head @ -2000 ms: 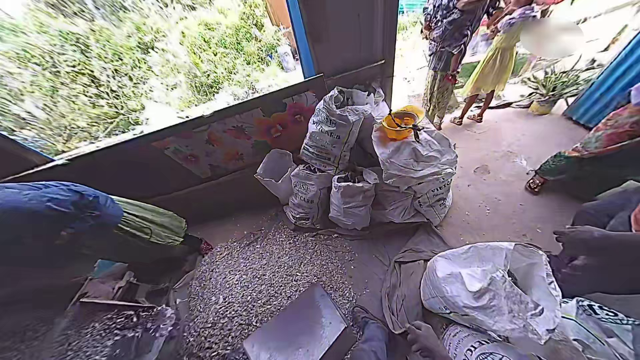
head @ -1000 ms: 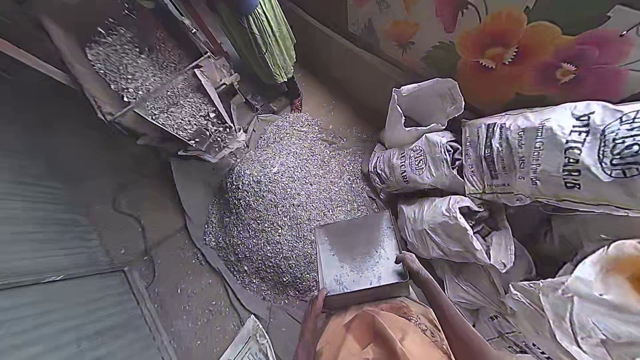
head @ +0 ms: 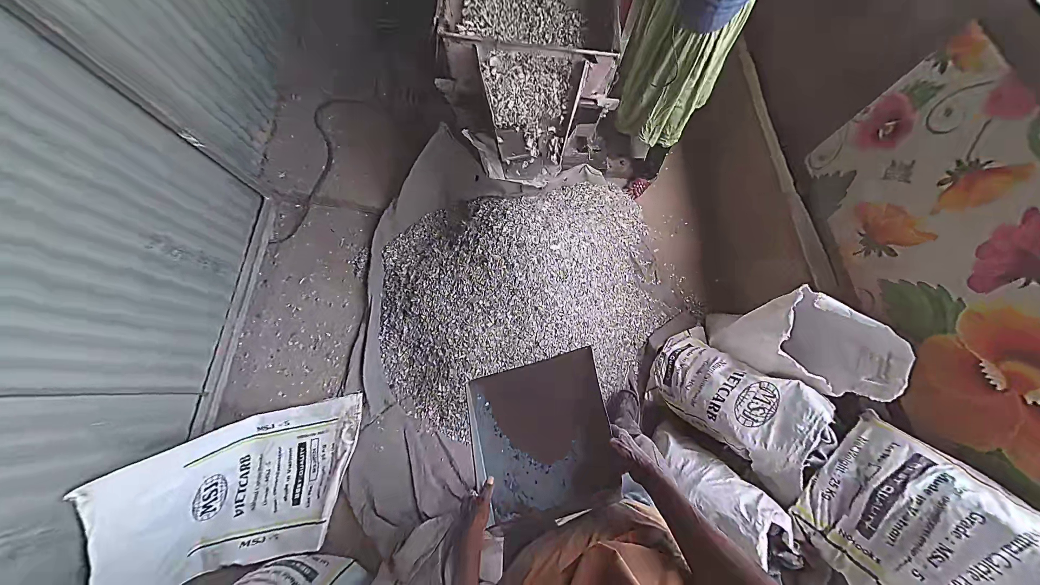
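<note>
A square, shallow metal tray [head: 540,431] with raised sides lies between my hands at the near edge of a large heap of pale flakes or chips [head: 520,284]. Small bits are scattered over its bluish, lighter lower-left part; the rest looks dark and smooth. My left hand [head: 481,508] grips the tray's left side near the lower corner. On the opposite side, my right hand [head: 630,455] holds the rim, its fingers partly hidden. Orange cloth [head: 605,548] is just below the tray. The heap rests on a grey sheet [head: 418,187].
Beyond the heap stands a metal chute or hopper [head: 532,81] holding similar chips, with a person in a green garment [head: 678,73] beside it. Printed white sacks [head: 747,398] crowd the right; another sack [head: 268,479] lies lower left. A corrugated metal wall [head: 106,244] borders the left.
The view has swung strongly from the doorway and sacks toward the heap and chute. One second ago both my hands held the tray at the heap's near edge, as now.
</note>
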